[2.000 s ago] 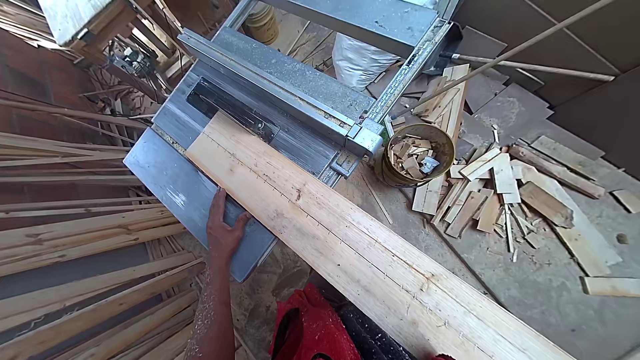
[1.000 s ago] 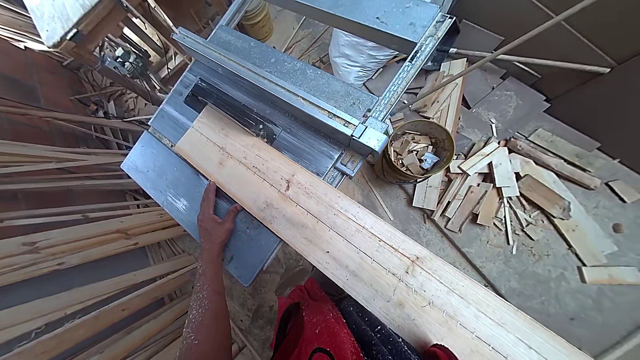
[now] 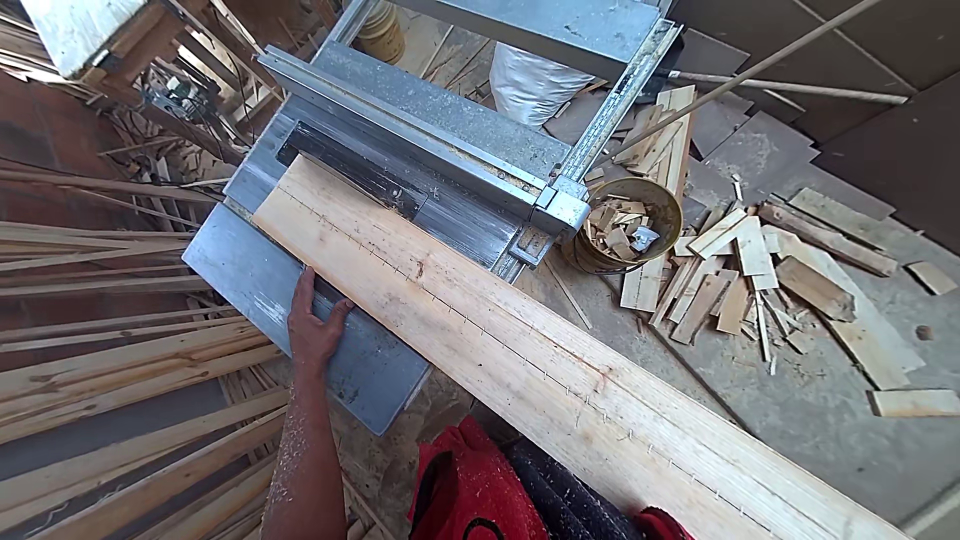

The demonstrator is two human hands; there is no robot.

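A long wooden board with a dark line and short cross marks along it lies diagonally over the metal table saw. Its far end rests beside the black throat plate; no blade can be made out. The metal rip fence runs beyond the board, with a gap between them. My left hand is on the near part of the saw table, thumb and fingers apart, fingertips at the board's near edge. Sawdust covers the forearm. My right hand is out of view; only a bit of red sleeve shows at the bottom edge.
A bucket of wood offcuts stands right of the saw, near a pile of offcuts on the floor. Long wooden strips lie at the left. A white sack and a yellow bucket are behind the saw. A pole slants across the upper right.
The board has slid a little up and to the left along the saw table, its end farther along the throat plate. My left hand has moved slightly the same way, staying at the board's edge.
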